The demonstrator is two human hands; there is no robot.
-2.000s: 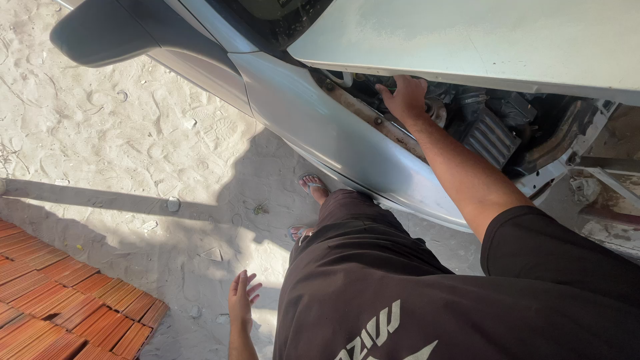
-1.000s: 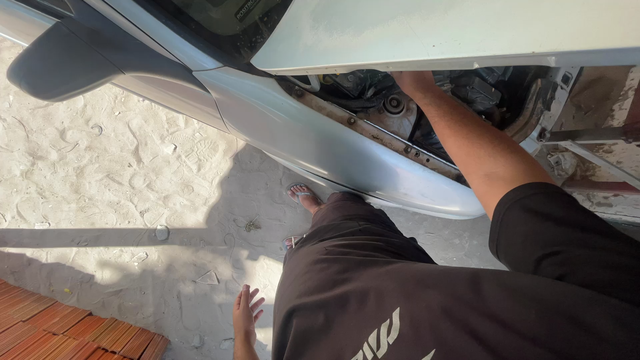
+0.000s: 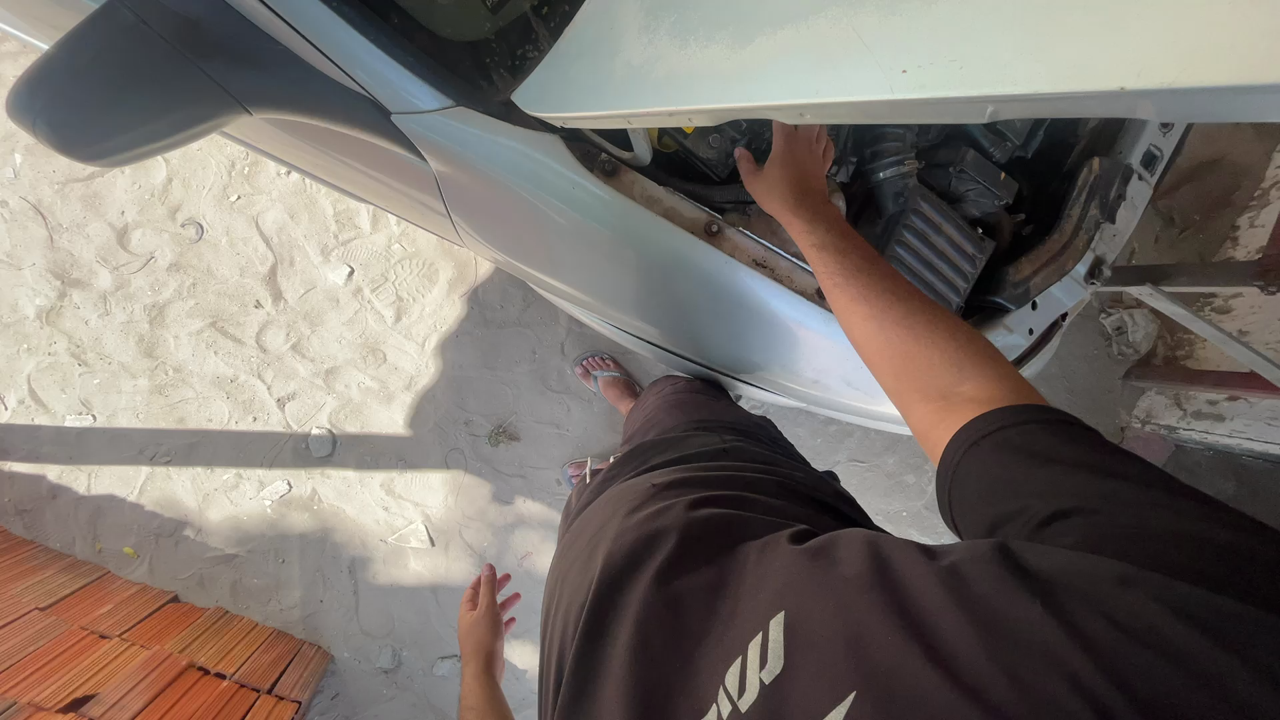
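My right hand (image 3: pixel 790 178) reaches in at the edge of the raised silver hood (image 3: pixel 900 70), above the engine bay. Its thumb points left, away from the fingers; the fingertips are hidden at or under the hood's edge, so whether they hold anything cannot be told. A ribbed black plastic housing (image 3: pixel 938 248) and a corrugated air hose (image 3: pixel 888 155) lie just right of the hand. The silver front fender (image 3: pixel 600 250) runs below it. My left hand (image 3: pixel 487 612) hangs at the lower left beside my dark shirt, fingers apart and holding nothing.
The car's side mirror (image 3: pixel 120 85) juts out at the upper left. Stacked orange hollow bricks (image 3: pixel 150 640) fill the lower left corner. Pale sand (image 3: pixel 250 300) with small stones covers the ground. A metal bar (image 3: pixel 1190 275) stands past the car's front, at right.
My right hand went farther under the hood a second ago; now more of it shows again, with the thumb in sight. My left hand still hangs free.
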